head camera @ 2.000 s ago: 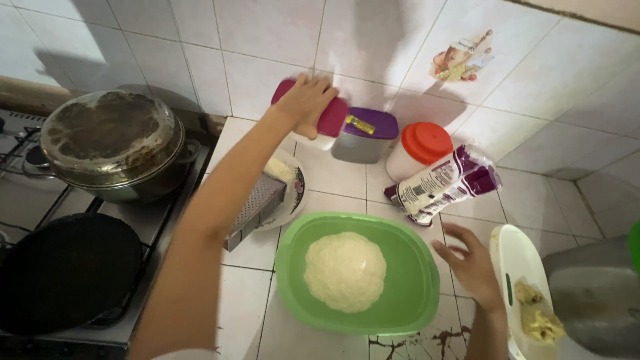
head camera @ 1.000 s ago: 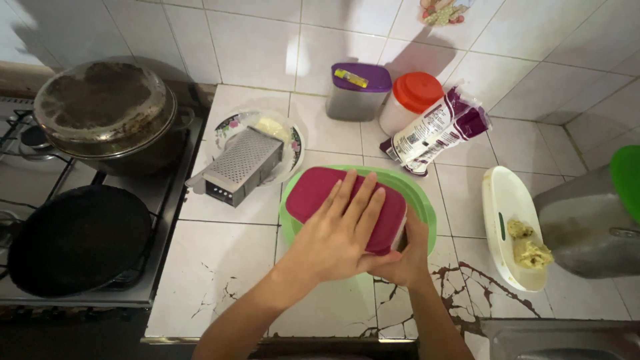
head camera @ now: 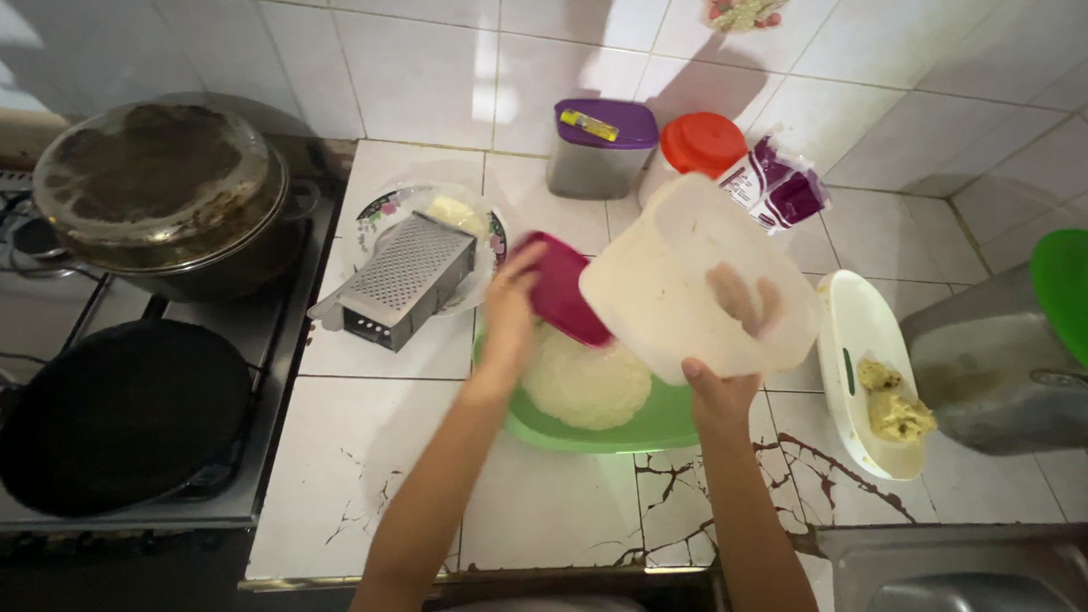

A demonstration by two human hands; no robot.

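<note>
My left hand (head camera: 514, 310) holds a magenta plastic lid (head camera: 565, 289), slightly blurred, over the left part of a green plastic basin (head camera: 586, 438). A pale, rounded mass of dough (head camera: 591, 382) lies in the basin. My right hand (head camera: 727, 391) grips a translucent plastic container (head camera: 671, 280) tilted above the basin's right side; some of its fingers show through the wall. To the left, a metal box grater (head camera: 412, 268) rests on a floral plate (head camera: 501, 234), beside a pale yellow piece (head camera: 455, 212) that looks like butter or cheese.
A black pan (head camera: 123, 416) and a lidded pot (head camera: 161, 195) stand on the stove at left. Behind are a purple-lidded container (head camera: 599, 149), a red-lidded container (head camera: 704, 144) and a purple-white packet (head camera: 773, 187). At right are a white oval dish (head camera: 858, 340) and a large metal pot (head camera: 1003, 365).
The magenta lid, on the container one second ago, is off and in my left hand. The container is now tilted in my right hand, and the dough shows in the basin.
</note>
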